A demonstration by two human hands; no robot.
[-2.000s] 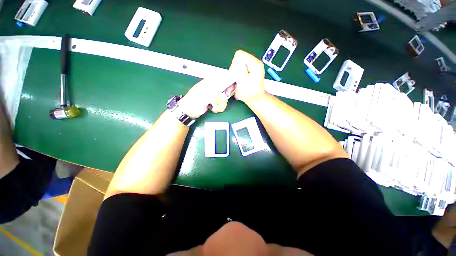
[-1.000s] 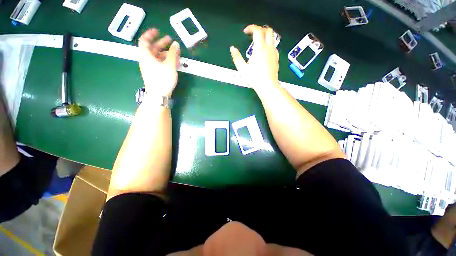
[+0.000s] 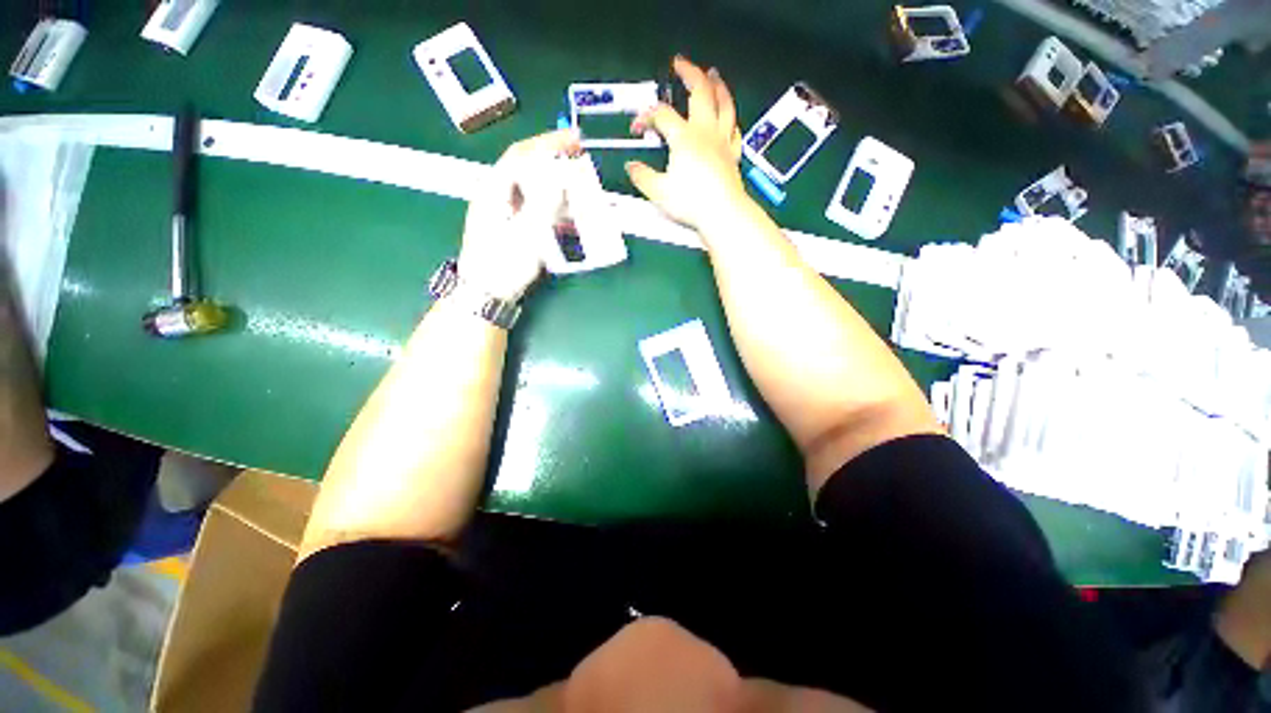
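Observation:
My left hand point(image 3: 519, 223) holds a white front cover point(image 3: 595, 240) above the bench near the white edge strip. My right hand point(image 3: 693, 153) is over the belt with fingers spread, its fingertips at the right end of a device half-assembly point(image 3: 608, 114). That half-assembly is a white case with a window and dark parts, with a bit of blue at its left end. Whether the right fingers grip it is hard to tell. One flat front cover point(image 3: 712, 373) lies on the green bench below the right hand.
The conveyor belt point(image 3: 376, 132) carries a closed unit point(image 3: 304, 73) at left and another half-assembly point(image 3: 789, 135) at right. A mallet point(image 3: 181, 318) lies at left. A stack of covers point(image 3: 1087, 376) fills the right bench edge. A carton point(image 3: 223, 585) stands below. A person's arm point(image 3: 21, 404) is at far left.
One of the two covers has left the bench and is in my left hand. My right hand has moved slightly down and left. The units on the belt have shifted left.

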